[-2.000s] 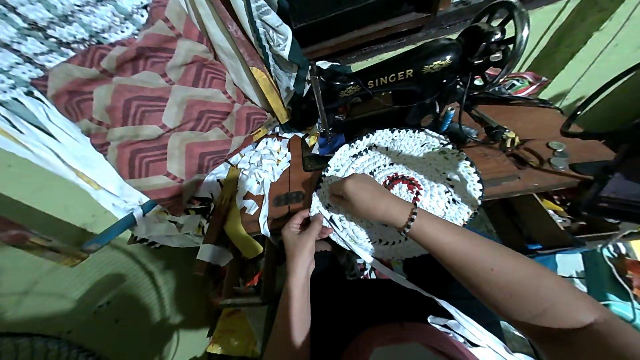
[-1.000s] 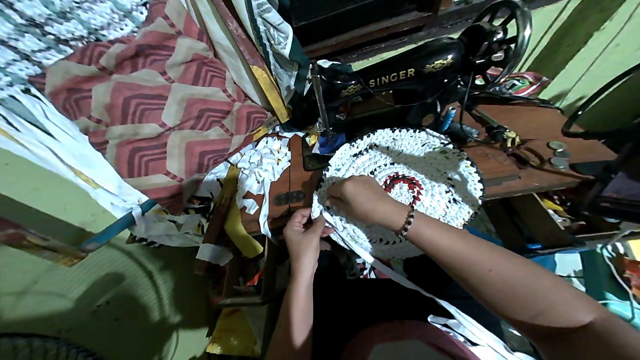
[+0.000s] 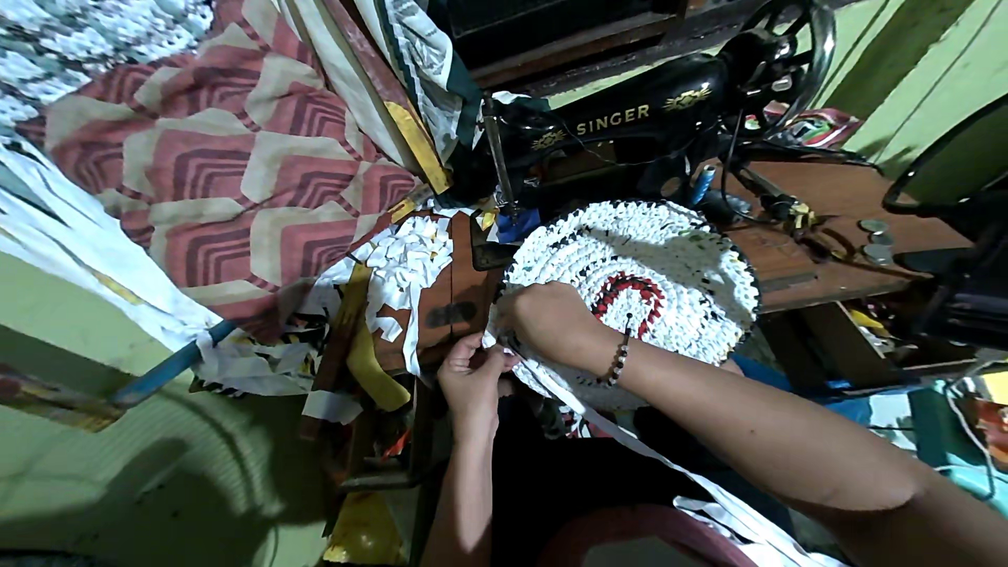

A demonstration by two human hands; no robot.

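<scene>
A round white rag mat (image 3: 693,276) with a red ring near its middle and a dark edge lies over the front of the sewing table. At its left edge my right hand (image 3: 551,323), with a beaded bracelet on the wrist, is closed on the rim; its fingertips are hidden. My left hand (image 3: 474,374) pinches a white fabric strip at the same edge, close beside the right hand. The strip (image 3: 630,441) runs from there down under my right forearm toward the lower right. Left of the mat lies a heap of cut white fabric pieces (image 3: 409,260).
A black Singer sewing machine (image 3: 622,118) stands behind the mat. On the wooden table (image 3: 850,189) at right are a blue thread spool (image 3: 703,185) and coins (image 3: 876,253). Patterned red and beige cloth (image 3: 260,157) hangs at left. An open drawer (image 3: 850,339) juts out at right.
</scene>
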